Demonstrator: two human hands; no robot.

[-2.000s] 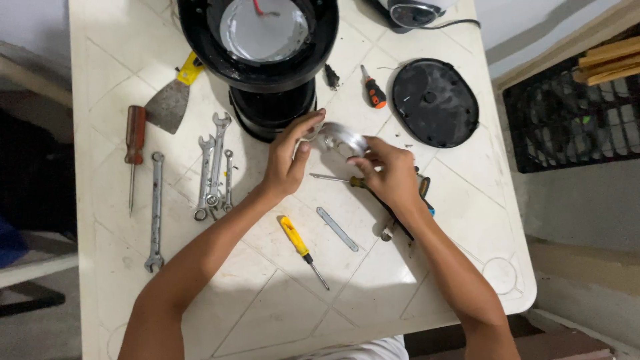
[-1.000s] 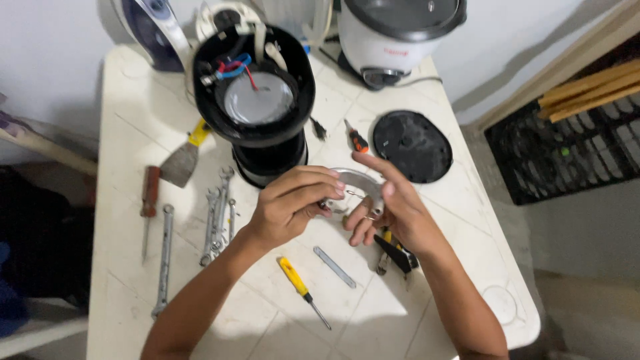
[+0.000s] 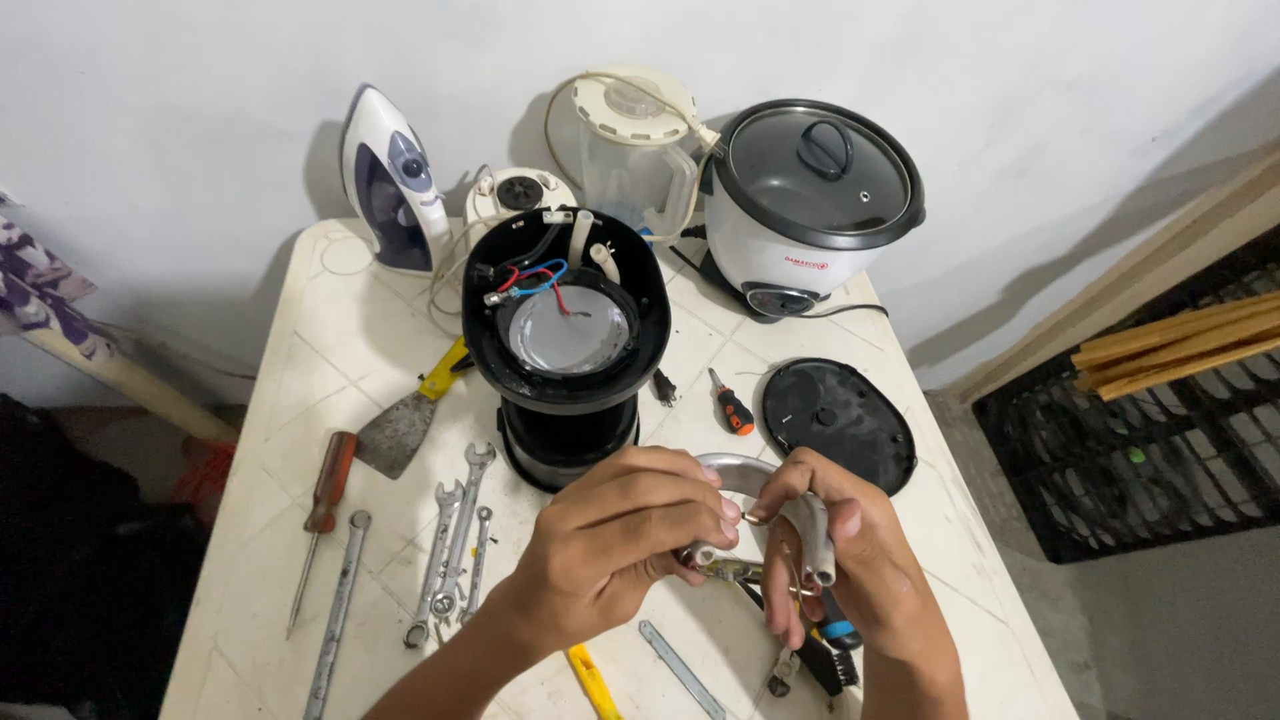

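Both hands hold a curved metal heating element with tube ends (image 3: 818,545) over the table's near middle. My left hand (image 3: 625,545) grips its left end, fingertips near a thin copper-coloured wire end. My right hand (image 3: 850,550) is closed round its right side, with more thin wire between the fingers. Behind them stands an upturned black coffee maker body (image 3: 567,310), with red and blue wires and pale tubes inside its open base. Its black oval base cover (image 3: 838,420) lies to the right. A small orange-and-black screwdriver (image 3: 733,405) lies between body and cover.
Left on the table are a putty knife (image 3: 405,420), a brown-handled screwdriver (image 3: 328,490) and several wrenches (image 3: 465,520). A yellow handle (image 3: 593,683) and a metal strip (image 3: 680,668) lie near the front. An iron (image 3: 395,190), a blender jar (image 3: 635,150) and a rice cooker (image 3: 800,200) stand behind.
The view has tilted up, showing the iron, the jar and the whole rice cooker. My hands still hold the metal ring-like part, now turned with its tube ends toward me.
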